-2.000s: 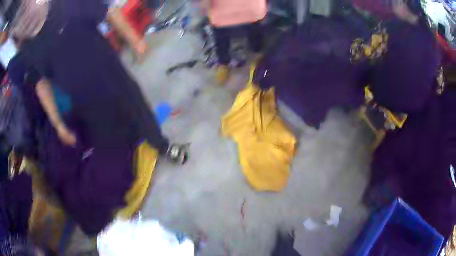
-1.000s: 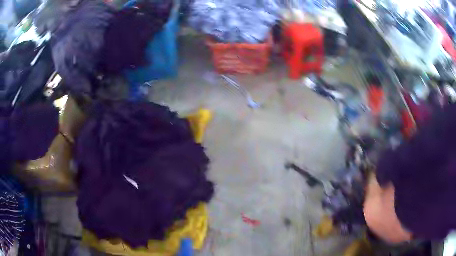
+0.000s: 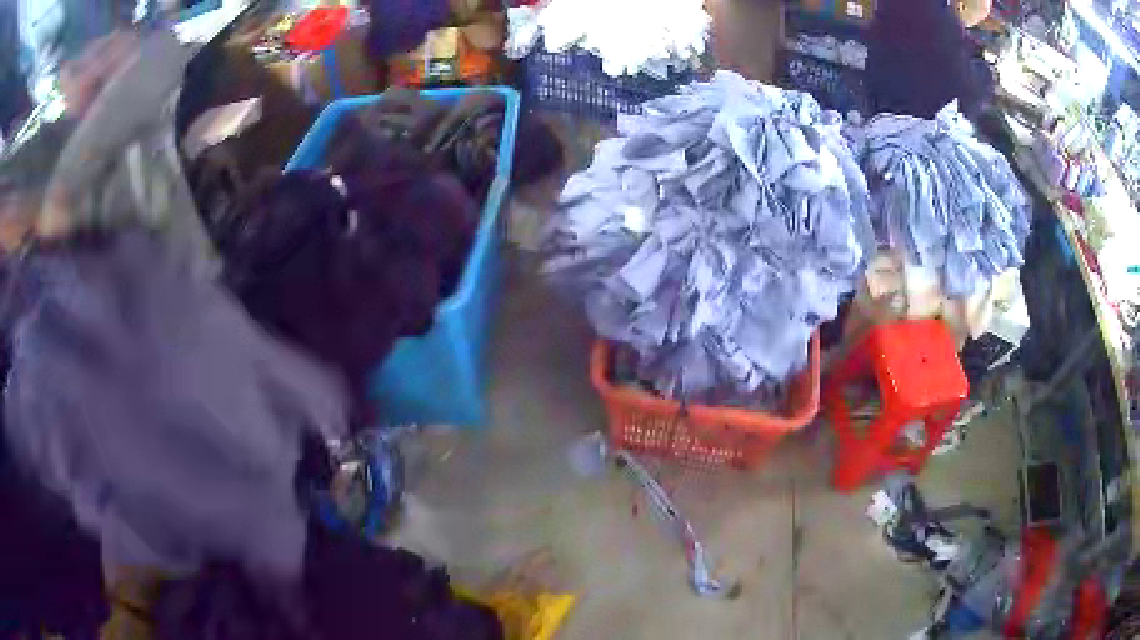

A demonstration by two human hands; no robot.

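Observation:
Neither of my hands can be made out. A large light blue-grey bundle (image 3: 731, 231) of cloth pieces is heaped in an orange-red basket (image 3: 706, 431) in front of me. A blue plastic crate (image 3: 456, 356) to its left holds dark purple pieces (image 3: 363, 238). A blurred grey-purple bundle (image 3: 163, 400) fills the left side, above a dark purple bundle (image 3: 363, 594) at the lower left. A yellow cloth (image 3: 538, 615) shows at the bottom edge.
A red stool (image 3: 919, 369) stands right of the basket, before another blue-grey heap (image 3: 950, 200). White cloth (image 3: 619, 31) lies on a dark crate behind. A blurred grey sleeve (image 3: 138, 163) is at upper left. Scraps and a pale strip (image 3: 669, 506) lie on the floor.
The view has swung and moved nearer to the basket, stool and blue crate. The dark bundle and skin patch at the right edge have left view; the grey-purple bundle now fills the left.

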